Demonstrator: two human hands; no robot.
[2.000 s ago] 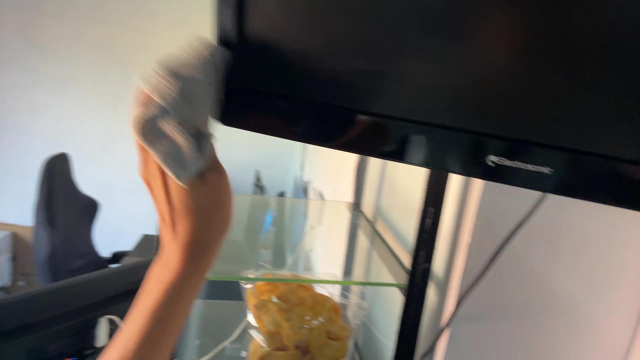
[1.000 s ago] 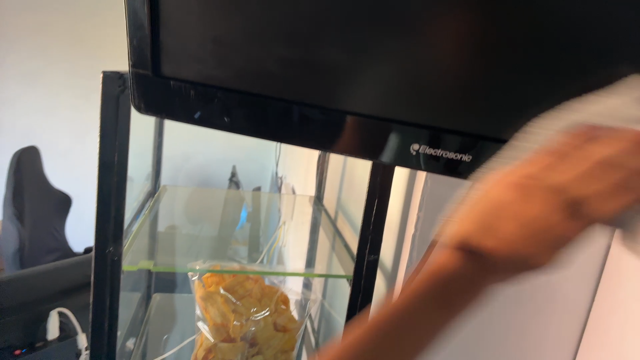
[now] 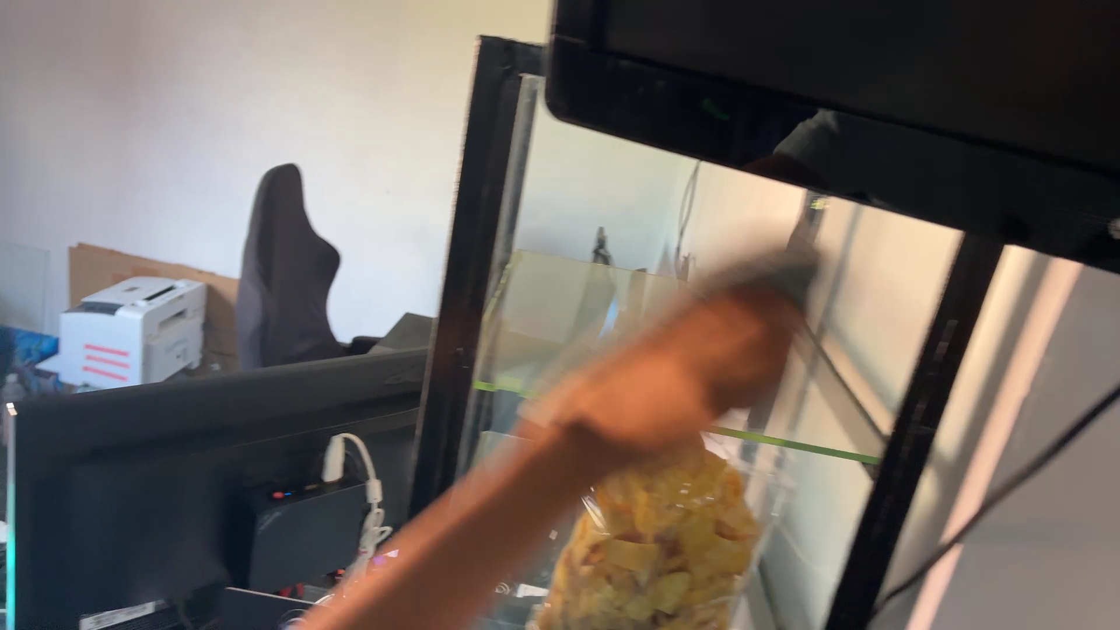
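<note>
My left hand (image 3: pixel 674 376), blurred by motion, reaches up from the bottom in front of a glass display cabinet. Its fingers are closed on a grey cloth (image 3: pixel 792 271), which is dim and blurred at their far end. Above hangs the lower edge of a black Electrosonic television (image 3: pixel 787 144), apart from the hand, with a faint reflection in its glossy frame. Behind and below the wrist, a clear bag of yellow chips (image 3: pixel 656 542) stands beneath a green-edged glass shelf (image 3: pixel 796 444). My right hand is out of view.
The cabinet's black posts (image 3: pixel 464 262) rise either side of the shelf. At lower left are the back of a black monitor (image 3: pixel 131 472) and a white cable (image 3: pixel 372 490). Farther back are a dark chair (image 3: pixel 284 271) and a white printer (image 3: pixel 131 328). A black cable (image 3: pixel 1006 499) hangs at right.
My left hand has moved from in front of the television's lower right part to below its frame, before the cabinet, with the cloth still in it. The view has swung left.
</note>
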